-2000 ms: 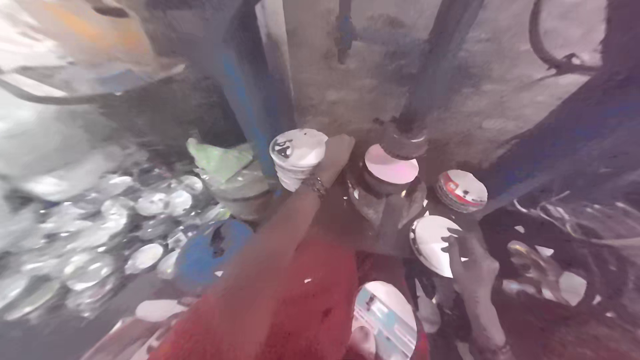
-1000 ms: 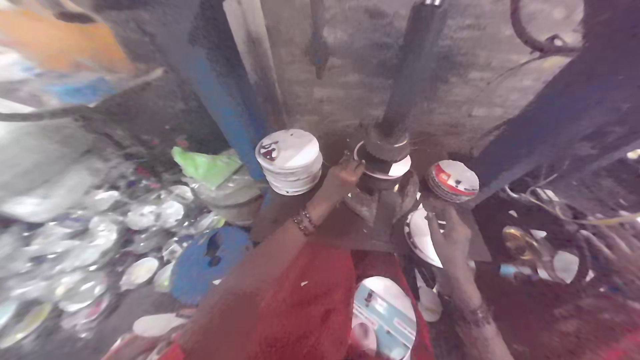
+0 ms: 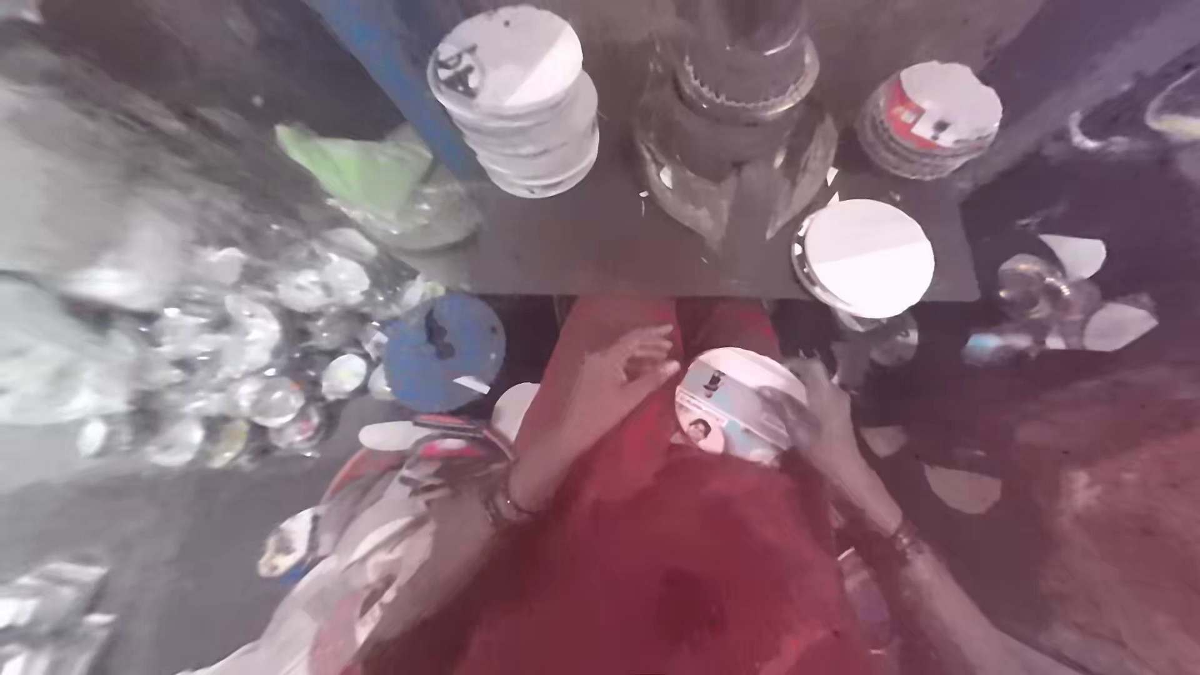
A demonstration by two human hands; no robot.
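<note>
My left hand (image 3: 623, 384) hovers over my lap, its fingers spread and nothing in them. At the right edge of a stack of printed round discs (image 3: 736, 403) on my lap is my right hand (image 3: 820, 412), touching it; the blur hides whether the fingers grip. Above my hands stands a metal press with a toothed round die (image 3: 750, 84) over its base. A tall stack of white discs (image 3: 511, 66) is left of the press. To its right are a white disc stack (image 3: 867, 258) at the bench's front edge and a red-and-white disc stack (image 3: 937, 117).
The metal bench plate (image 3: 600, 253) spans the area before my knees. A blue round lid or plate (image 3: 445, 352) lies low on the left, beside a heap of shiny round pieces (image 3: 253, 375). A green sheet (image 3: 361, 169) lies behind. Scraps (image 3: 966, 487) are on the floor at right.
My left hand has come back from the press to above my lap. My right hand has left the white disc stack at the bench's front edge for the lap stack. The view has tilted down.
</note>
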